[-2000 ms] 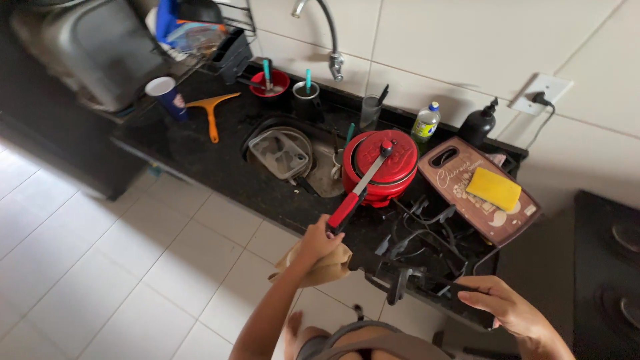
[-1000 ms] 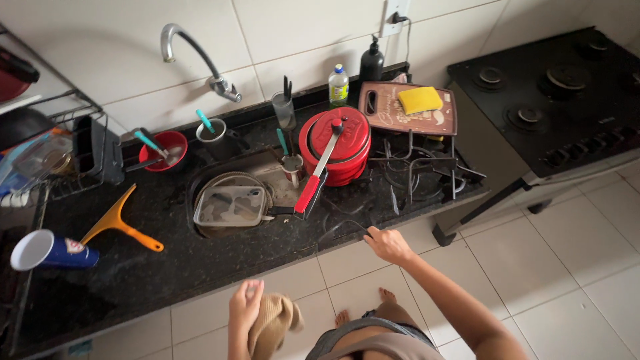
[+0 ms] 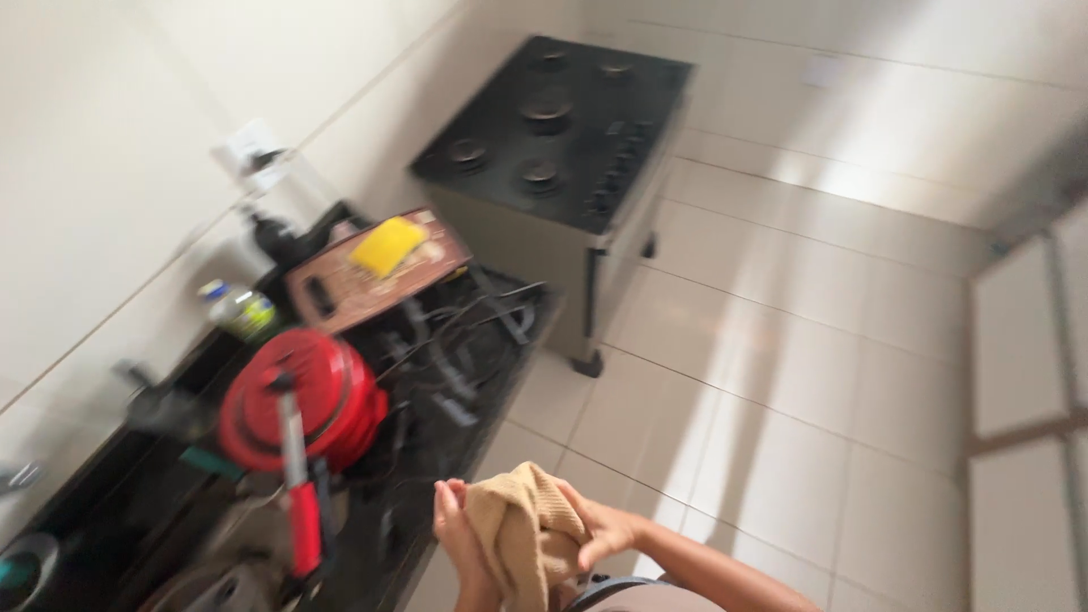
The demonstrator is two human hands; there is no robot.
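Note:
A crumpled tan cloth is between my two hands, in front of my body at the bottom of the head view. My left hand grips its left side, fingers up. My right hand touches the cloth's right side with thumb and fingers spread. Left of my hands, a red pressure cooker with its long red handle stands on the black countertop. Black metal pan supports lie beside it. The picture is blurred.
A brown cutting board bears a yellow sponge. A detergent bottle and a dark pump bottle stand by the wall. Beyond the counter is a black-topped stove. White cabinets are at the right.
My right hand, near the counter edge one second ago, is now at the cloth, which my left hand held then too. The view has swung far to the right.

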